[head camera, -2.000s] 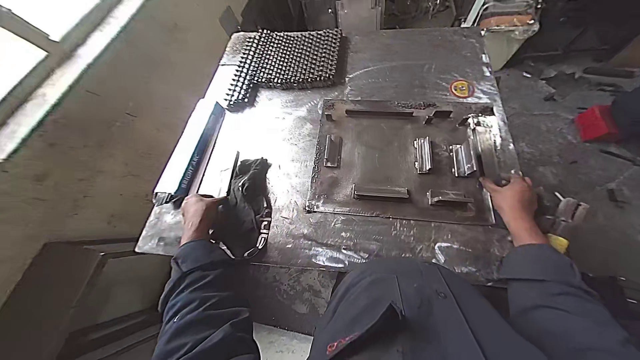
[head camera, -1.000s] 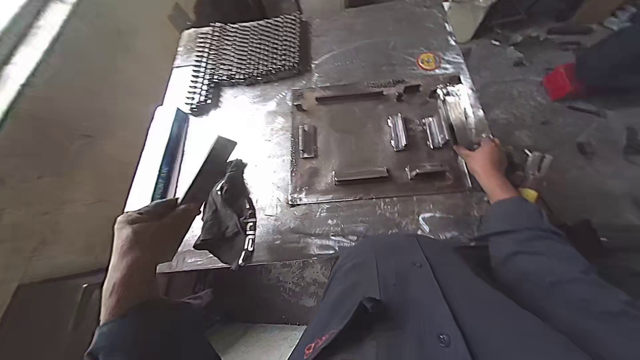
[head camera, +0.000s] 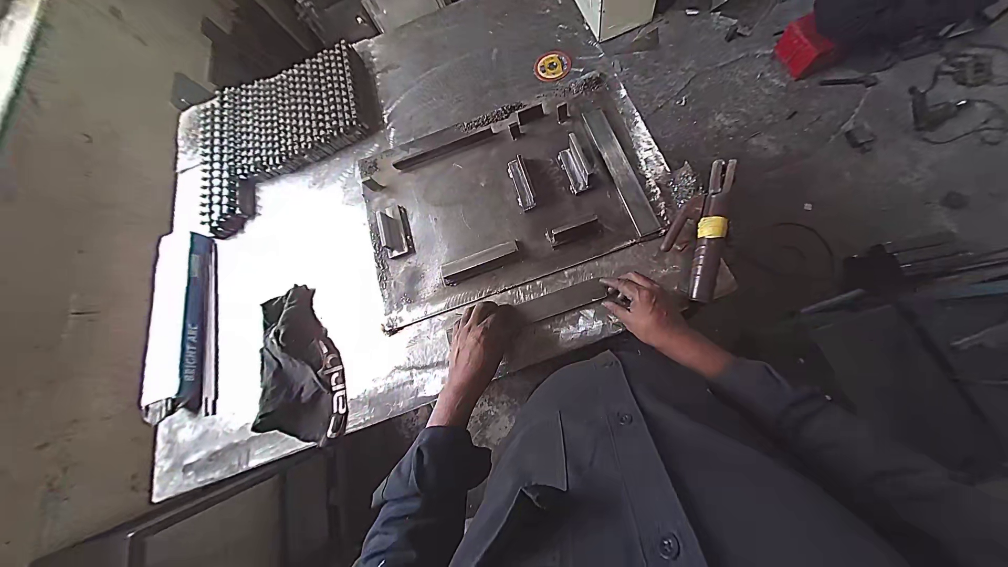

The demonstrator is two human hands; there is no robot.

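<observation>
A flat steel bar lies along the near edge of the steel table, in front of a square steel plate. My left hand grips its left end; that end is partly hidden under the fingers. At its right end my right hand holds it between thumb and fingers. On the plate stand several short angle pieces, such as the near one, and another flat bar lies along its right side. Right of my right hand rests a welding electrode holder with yellow tape.
A dark cloth and an electrode packet are on the table's left. Stacked metal parts cover the far left corner. A round yellow-and-red disc lies beyond the plate. Past the table, a red object stands on the floor near a person's dark clothing.
My left hand has brought the flat bar from the left, above the cloth, to the table's near edge. My right hand has left the plate's right side and now holds the bar's other end.
</observation>
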